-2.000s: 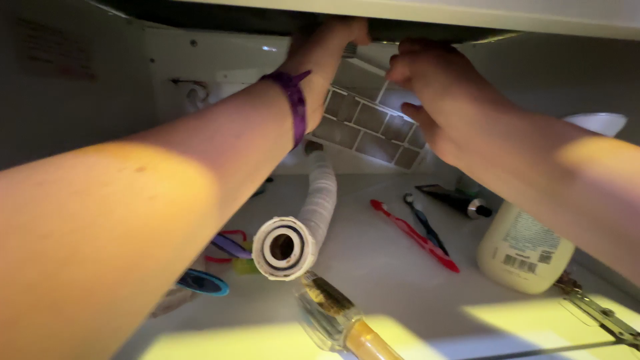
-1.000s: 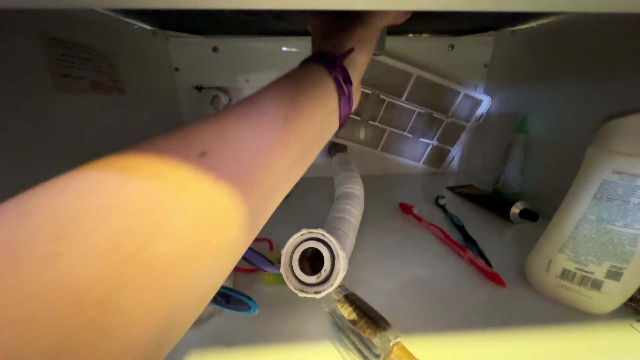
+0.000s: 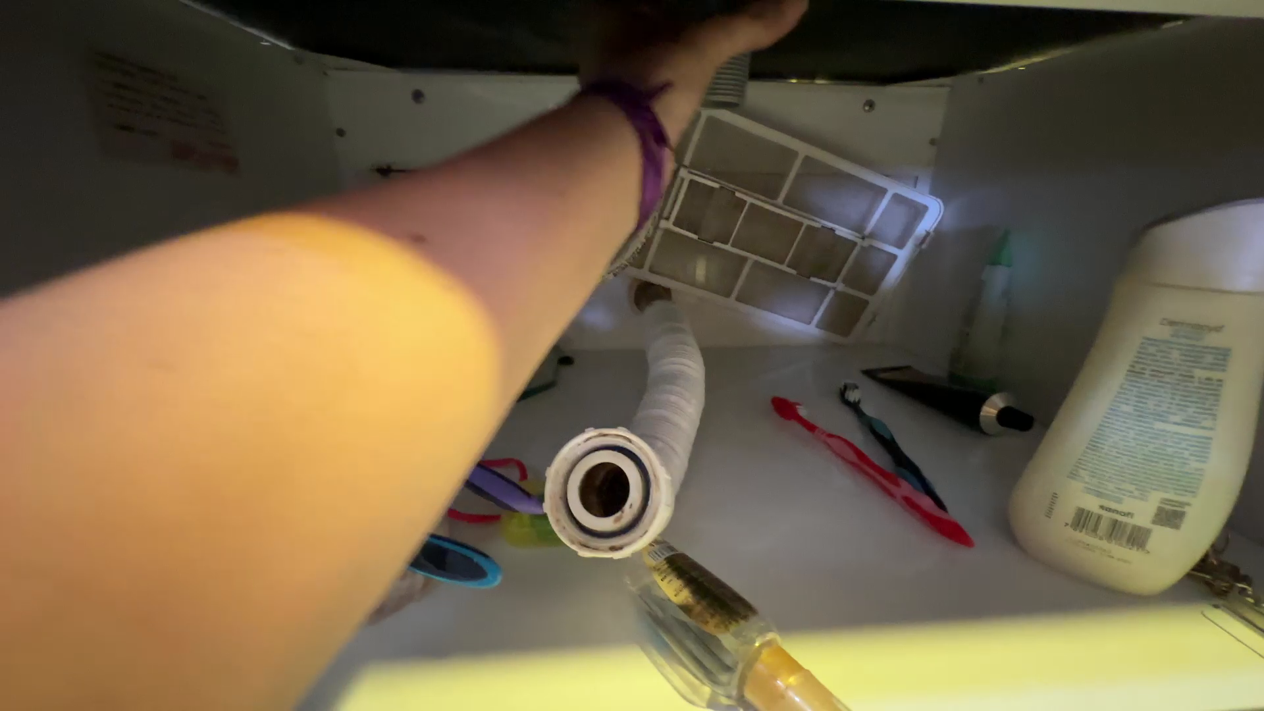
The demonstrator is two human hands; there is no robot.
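Observation:
My left hand (image 3: 701,44), with a purple band on its wrist, reaches up at the top of the cabinet beneath the dark underside. Its fingers are mostly hidden, so its hold cannot be told. Just beside it shows a short ribbed pipe end (image 3: 729,81). My right hand is out of view. Below the forearm a white corrugated drain hose (image 3: 676,385) rises from the back wall's foot, its open collar nut (image 3: 607,492) facing me. Behind the hose a white framed mesh filter (image 3: 780,227) leans tilted against the back wall.
On the cabinet floor lie a red toothbrush (image 3: 874,472), a dark toothbrush (image 3: 894,444) and a black tube (image 3: 948,398). A lotion bottle (image 3: 1145,415) stands right. A clear bottle with an orange neck (image 3: 706,617) is at the front, a blue-rimmed oval item (image 3: 456,561) at left.
My right hand, raised near the filter two seconds ago, has left the view. My left hand stays up at the top. The view has moved closer to the cabinet's contents.

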